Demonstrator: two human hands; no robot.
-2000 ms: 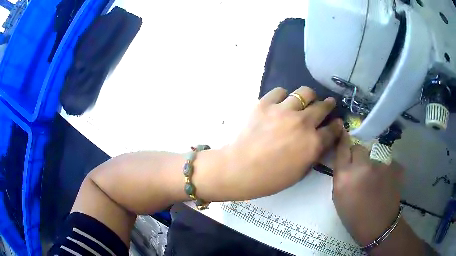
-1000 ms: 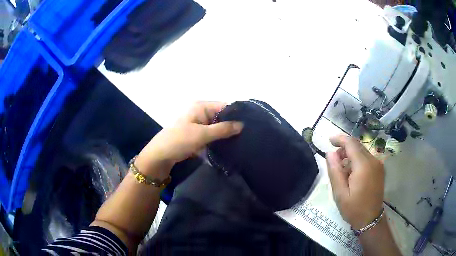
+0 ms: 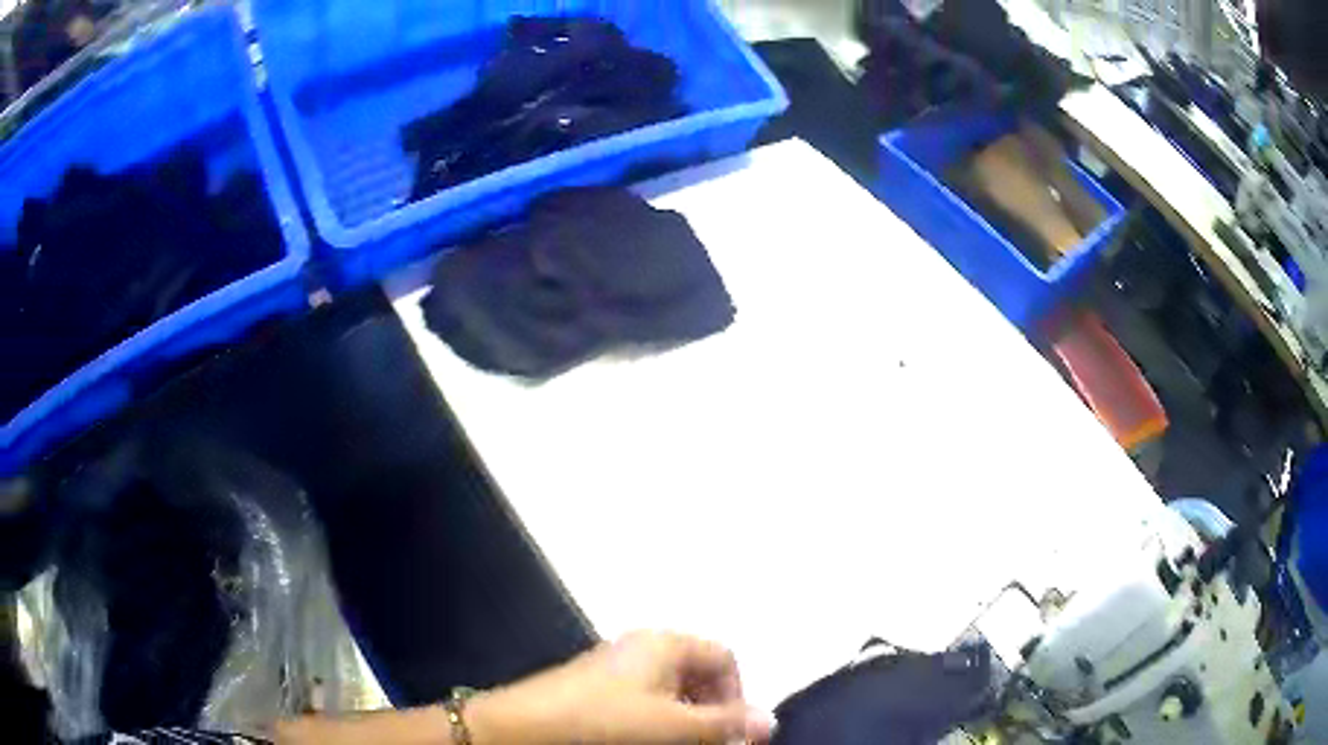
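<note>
My left hand (image 3: 648,691) is at the bottom edge, with its fingers curled. Its fingertips meet the left edge of a black fabric piece (image 3: 881,702), but whether they grip it cannot be told. This piece lies partly cut off by the bottom edge, beside the white sewing machine head (image 3: 1121,648) at lower right. The needle area is blurred. My right hand is not in view. A pile of flat black pieces (image 3: 583,284) lies on the far left of the white table (image 3: 816,451).
Blue bins hold black pieces at top centre (image 3: 546,182) and left (image 3: 284,262). Another person's hand (image 3: 1031,189) is in a smaller blue bin (image 3: 954,240). A red-orange box (image 3: 1110,381) stands beyond the table. Clear plastic (image 3: 284,611) is at lower left.
The view has swung so the bins and table pile show more fully and the machine sits lower. The black piece, earlier held up in my left hand, is now beside the machine. My right hand has left the view.
</note>
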